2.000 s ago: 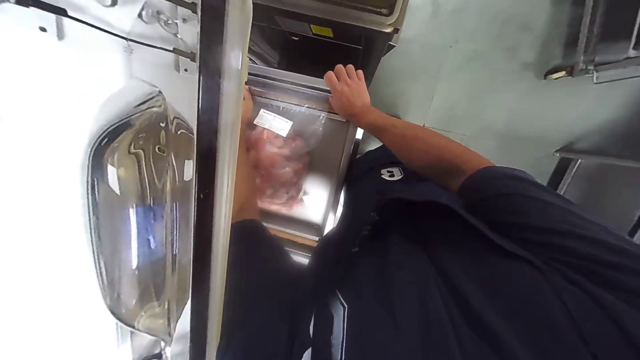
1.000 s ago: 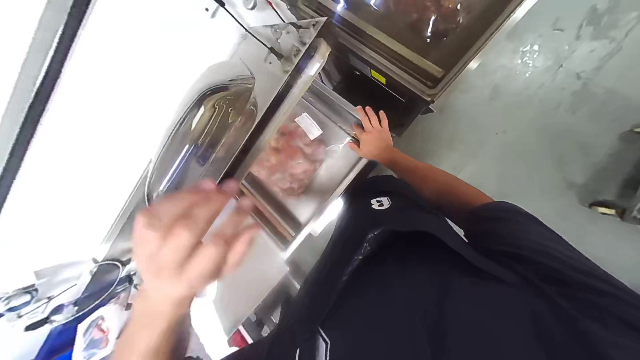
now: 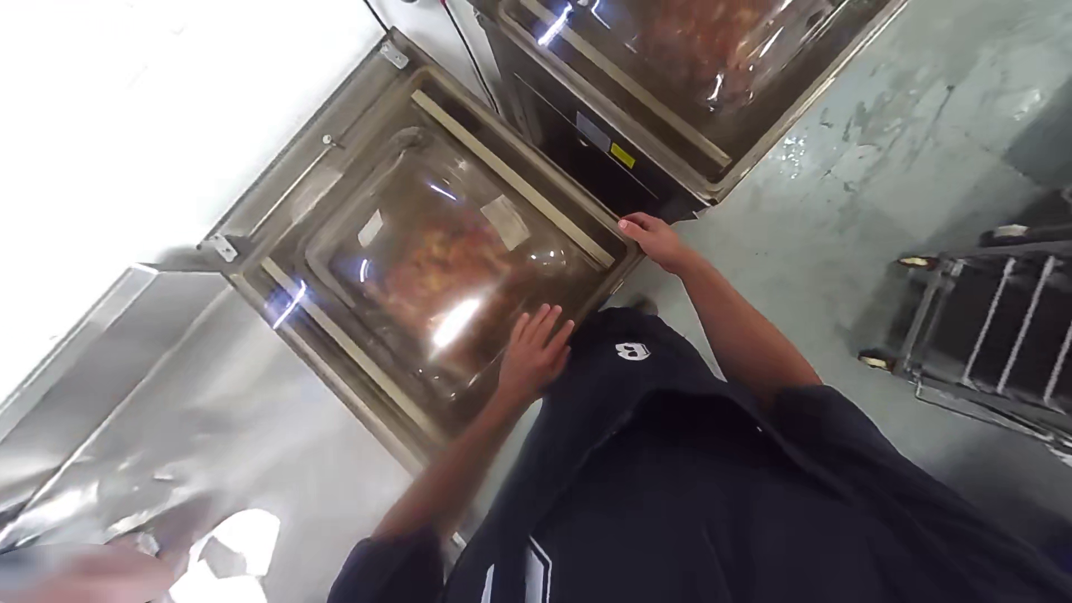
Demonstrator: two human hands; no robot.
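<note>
The clear domed lid (image 3: 553, 289) of a chamber vacuum sealer lies down over its chamber. Through it shows a bag of reddish meat (image 3: 448, 276), blurred by glare. My left hand (image 3: 536, 347) rests with spread fingers on the lid's near part. At the lid's right corner is my right hand (image 3: 657, 239), its fingers over the edge; whether they grip it cannot be told. Neither hand holds a loose thing.
A second vacuum sealer (image 3: 620, 75) with reddish contents stands beyond, at the upper right. A stainless steel counter (image 3: 276, 410) adjoins on the left, with white material (image 3: 239, 553) on it. A wheeled metal rack (image 3: 1005, 327) stands on the floor at the right.
The lid, raised in the earlier frames, has come down over the meat bag. My left hand has moved onto the lid. The view has turned and shifted.
</note>
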